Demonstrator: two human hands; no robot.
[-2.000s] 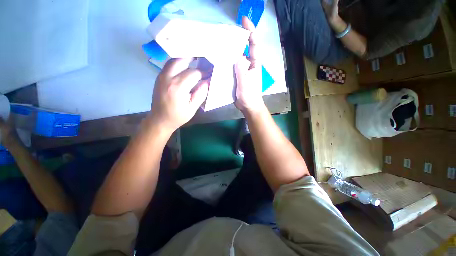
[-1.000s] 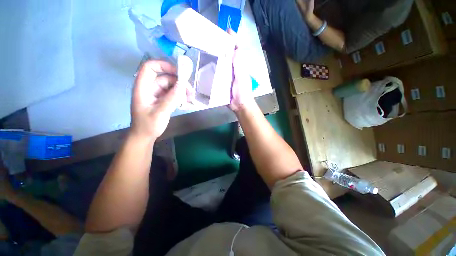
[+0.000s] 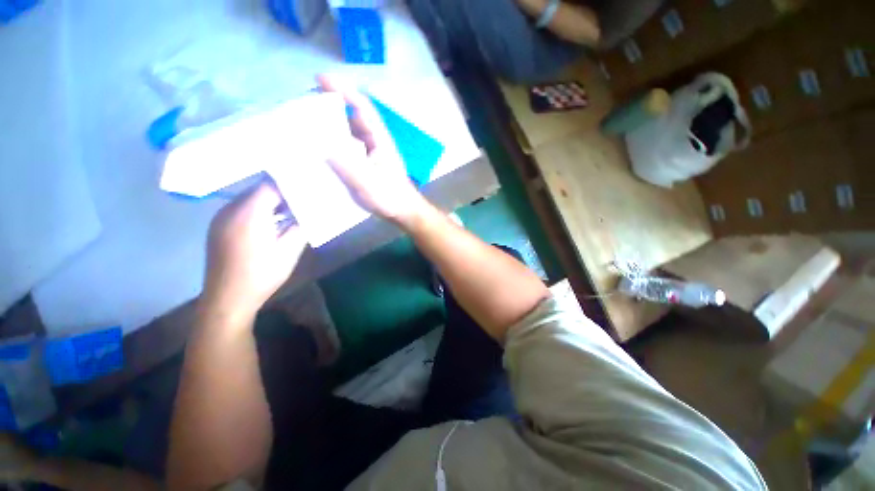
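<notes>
A white open carton (image 3: 321,197) with a long white flap (image 3: 235,144) is held over the bench's front edge; its surface is bleached by glare. My right hand (image 3: 369,158) grips the carton's right side, thumb in front and fingers behind. My left hand (image 3: 251,240) is at the carton's lower left, fingers curled and partly hidden against it; whether it holds a small piece cannot be told. A blue card piece (image 3: 408,144) lies on the bench just right of my right hand.
The white-covered bench (image 3: 144,245) bears a crumpled clear bag (image 3: 192,81) and a blue box (image 3: 362,36) behind. Blue boxes (image 3: 84,355) are at the left edge. Another person sits at the top. A checkered phone (image 3: 558,96), white bag (image 3: 672,144) and bottle (image 3: 672,291) are right.
The view has turned and shifted. My left hand, earlier apart from the carton with a small pale piece at its fingertips, is now against the carton. The long flap now points left.
</notes>
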